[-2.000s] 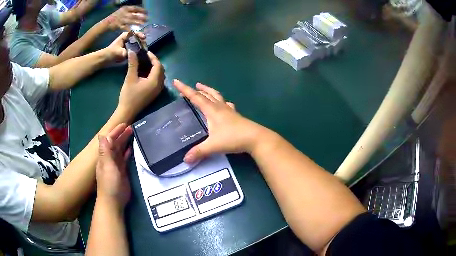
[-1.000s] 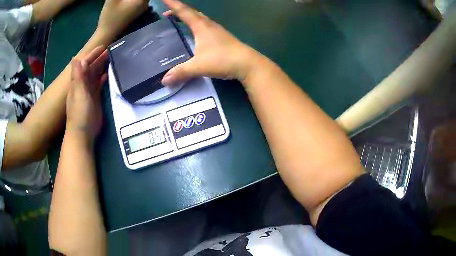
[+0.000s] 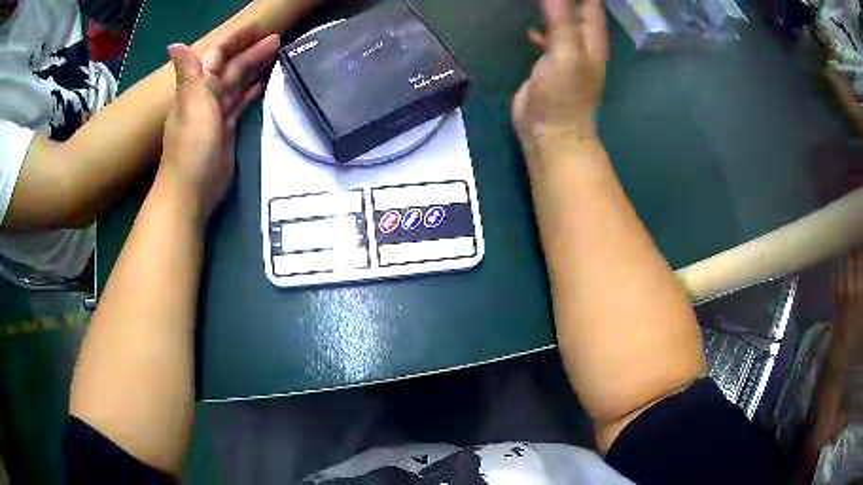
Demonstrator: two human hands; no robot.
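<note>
A closed black product box (image 3: pixel 374 76) with pale print lies slightly turned on the round plate of the white digital scale (image 3: pixel 374 170). The scale's display at its front left is washed out by glare. The scale buttons (image 3: pixel 412 219) are one red and two blue marks. My left hand (image 3: pixel 203 118) is beside the scale's left side, fingers apart, not touching the box. My right hand (image 3: pixel 565 80) is to the right of the scale, away from the box, holding nothing visible; its fingertips reach the top edge of the picture.
The dark green table (image 3: pixel 426 322) has a curved front edge. Another person's arm (image 3: pixel 104 156) reaches across at the left. White bundled stacks (image 3: pixel 677 21) lie blurred at the upper right. A pale round pole (image 3: pixel 776 248) crosses at the right, with a metal grid-like seat (image 3: pixel 733 365) below it.
My right hand has let go of the box and moved right, away from the scale. The box stays on the plate. The view has shifted, bringing white stacks back in at the upper right.
</note>
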